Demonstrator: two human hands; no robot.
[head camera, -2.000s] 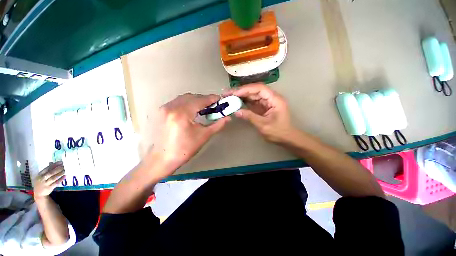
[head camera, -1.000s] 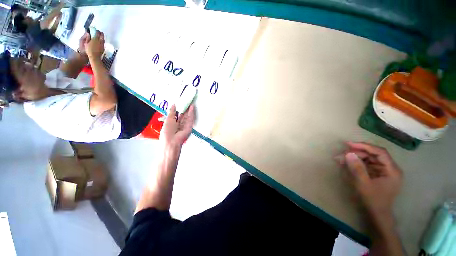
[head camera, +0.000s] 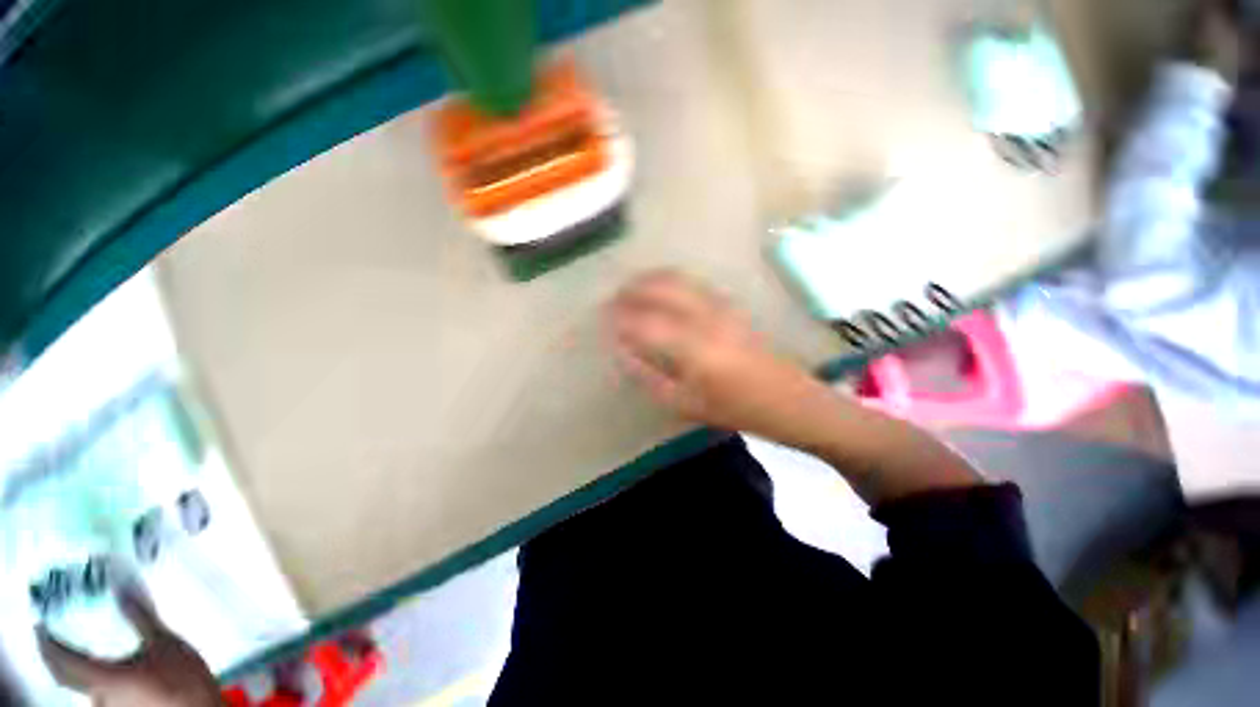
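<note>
The frame is blurred. My left hand (head camera: 138, 670) is cut off at the lower left corner, thumb and fingers apart around a pale mint device (head camera: 100, 630) on the white sheet; whether it grips it is unclear. My right hand (head camera: 684, 348) is over the tan board, below the press, fingers loosely curled, with nothing visible in it. The orange press fixture (head camera: 532, 155) sits on a white pad (head camera: 560, 214) under the green hand press (head camera: 484, 49). No device shows in its slot.
Mint devices (head camera: 857, 256) with black loops lie side by side at the right, more (head camera: 1023, 83) farther off. Pale devices with loops (head camera: 194, 511) are on the left sheet. A pink stool (head camera: 953, 376) and a red object (head camera: 332, 670) stand below the bench. A person's pale sleeve (head camera: 1168, 166) is at the right.
The view has swung back from the left to the press. My left hand has gone from the device held between both hands to the left sheet. My right hand stays over the board.
</note>
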